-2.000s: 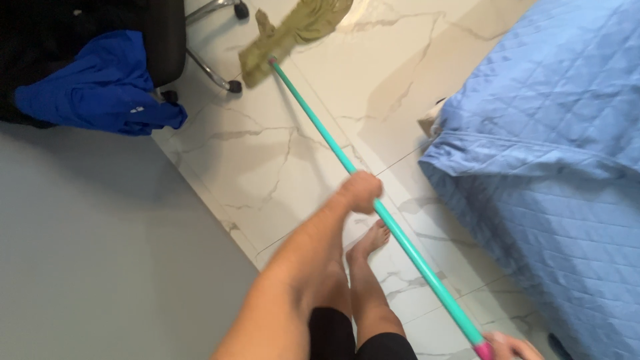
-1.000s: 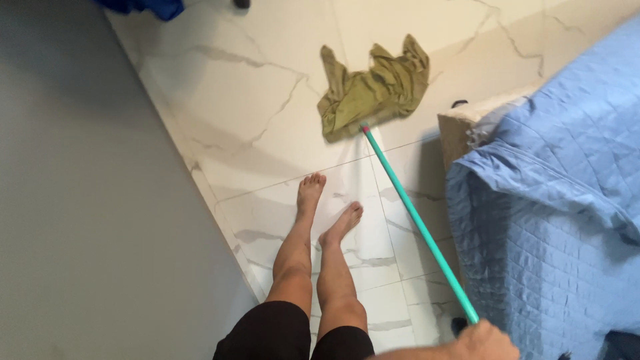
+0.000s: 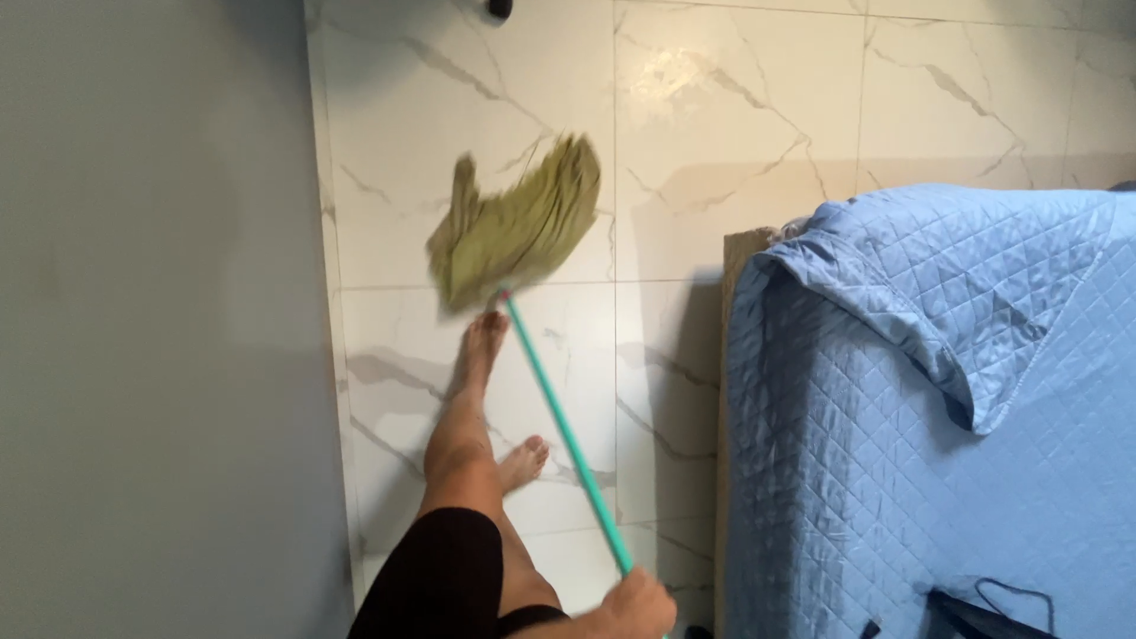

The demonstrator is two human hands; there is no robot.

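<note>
My left hand [image 3: 637, 605] is closed around the turquoise mop handle [image 3: 572, 439] at the bottom of the head view, its forearm coming in from the lower left. From there the handle slants up and left to a pinkish fitting near my forward foot. An olive-green cloth [image 3: 524, 226], bunched in folds and slightly blurred, lies on the marble-patterned tile floor [image 3: 737, 98] at the handle's far end. Its lower edge is close to the toes of my forward bare foot [image 3: 485, 342]. The right hand is out of view.
A bed with a blue quilted cover [image 3: 887, 497] stands on the right, its pale side edge [image 3: 723, 426] along the floor. A grey flat surface [image 3: 169, 319] fills the left. A black chair caster [image 3: 500, 9] shows at the top. A dark strap [image 3: 985, 612] lies on the bed.
Two seconds ago both hands held the handle; the right hand has since left view. The cloth has moved from beside the chair to near my feet. One foot has stepped forward. The view has shifted.
</note>
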